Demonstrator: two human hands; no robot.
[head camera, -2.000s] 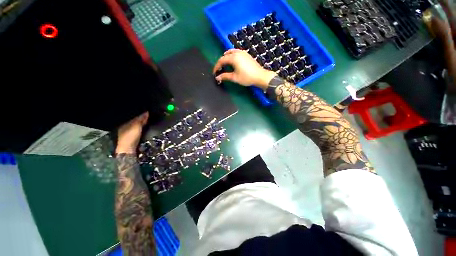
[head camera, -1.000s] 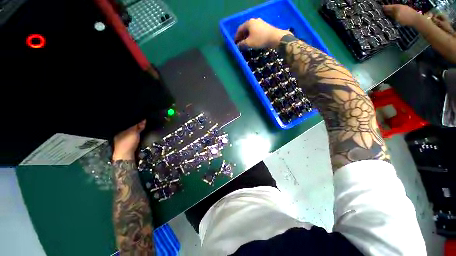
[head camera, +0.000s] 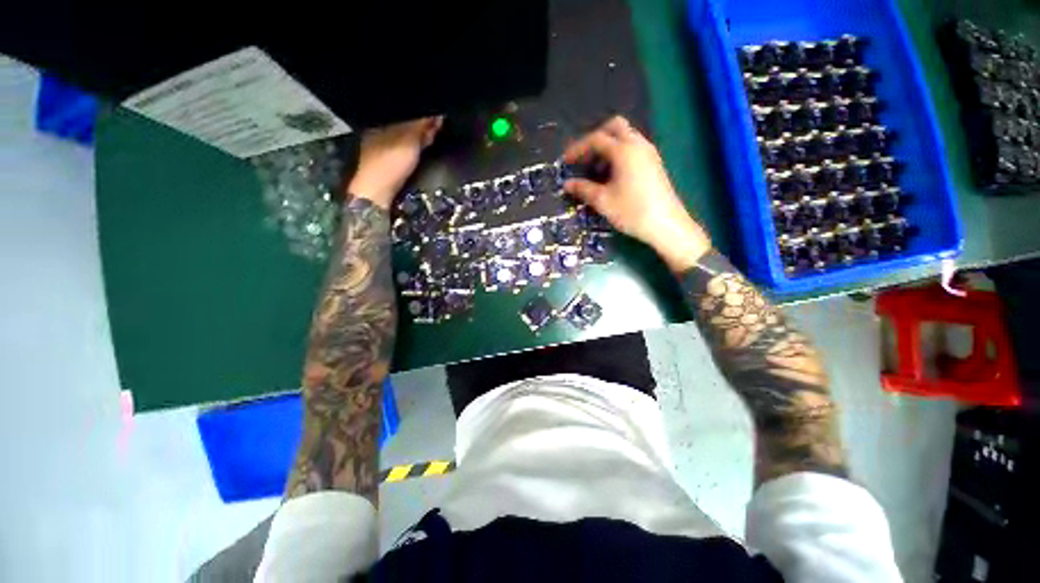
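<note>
Small dark square modules with shiny edges (head camera: 502, 239) lie in rows and loose at the mat's front edge. Two (head camera: 561, 311) lie apart nearer the bench edge. My right hand (head camera: 622, 182) is at the right end of the back row, thumb and fingers around a module there; whether it grips it is unclear. My left hand (head camera: 393, 154) is at the lower edge of the black test box (head camera: 456, 57), its fingertips partly hidden by the box; what it holds cannot be told. A green light (head camera: 501, 128) glows under the box. The blue bin (head camera: 787, 268) holds modules in rows.
A label sheet (head camera: 234, 103) is on the box's lower side. Clear plastic pieces (head camera: 302, 199) lie left of my left hand. A filled black tray (head camera: 998, 108) is at the far right. A red stool (head camera: 952, 382) stands right of the bench; a blue bin (head camera: 245, 450) is below it.
My right hand has left the blue bin and come back to the module row. My left hand stays at the box. The view has turned, so the red ring is out of sight.
</note>
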